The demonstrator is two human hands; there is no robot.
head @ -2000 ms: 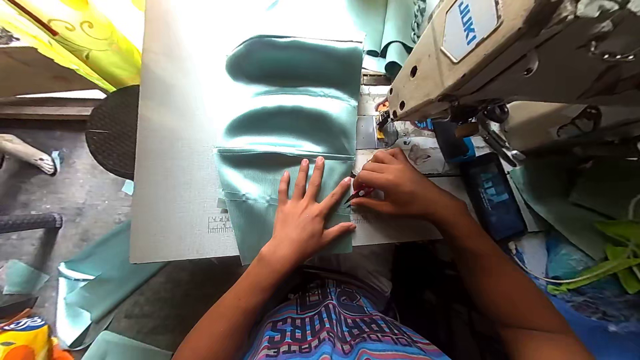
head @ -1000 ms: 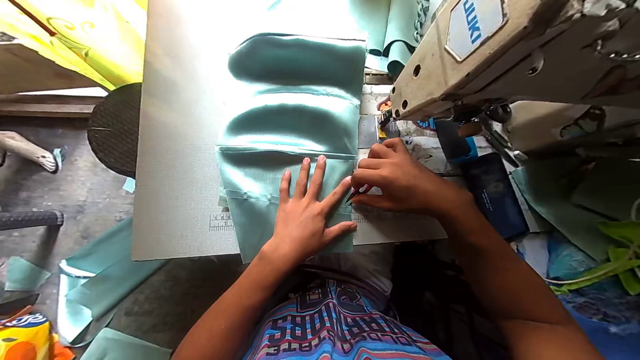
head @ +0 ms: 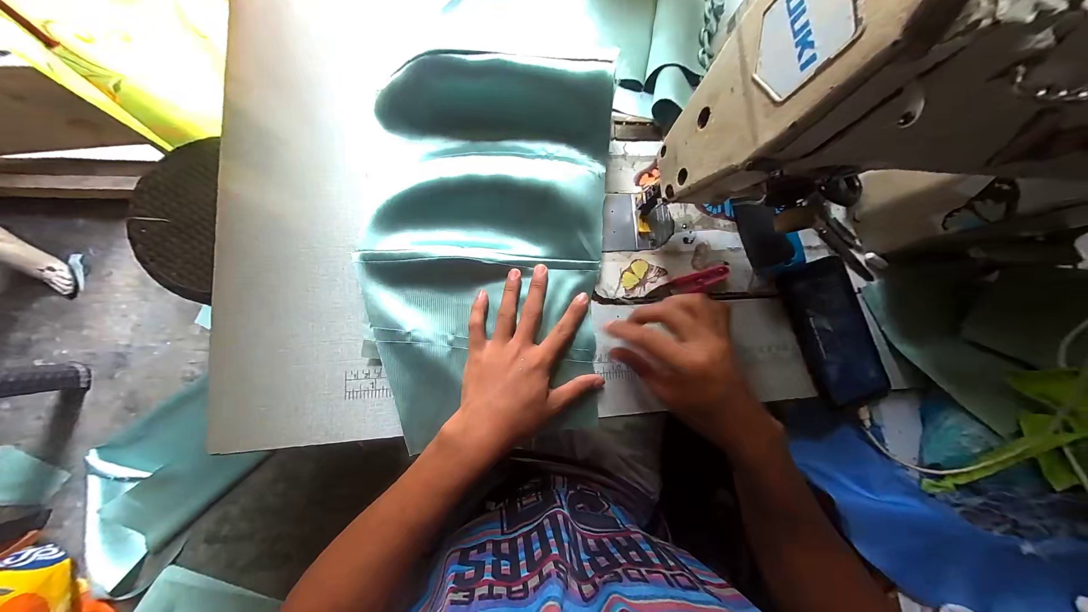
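Shiny green fabric point(head: 501, 204), stitched in layers across its width, lies on the pale sewing table point(head: 289, 340). My left hand point(head: 518, 365) rests flat on its lower part with the fingers spread. To the right of the fabric edge is my right hand point(head: 680, 348), blurred, fingers bent, raised over the table edge; whether anything is between its fingers cannot be told. Just above that hand lie pink-handled thread snips point(head: 701, 279), partly hidden. A Juki sewing machine point(head: 765, 102) stands at upper right, with its presser foot point(head: 648, 223) beside the fabric.
A dark phone point(head: 833, 331) with a cable lies right of my right hand. Round dark stool seat point(head: 174, 221) is at left. Green fabric scraps point(head: 161, 476) lie on the floor. A person's foot point(head: 47, 268) shows at far left. Blue cloth point(head: 901, 518) hangs at lower right.
My right hand has moved right, away from the fabric edge where it held a small dark tool. Pink-handled snips now show above it. My left hand stays on the fabric. The phone screen has gone dark.
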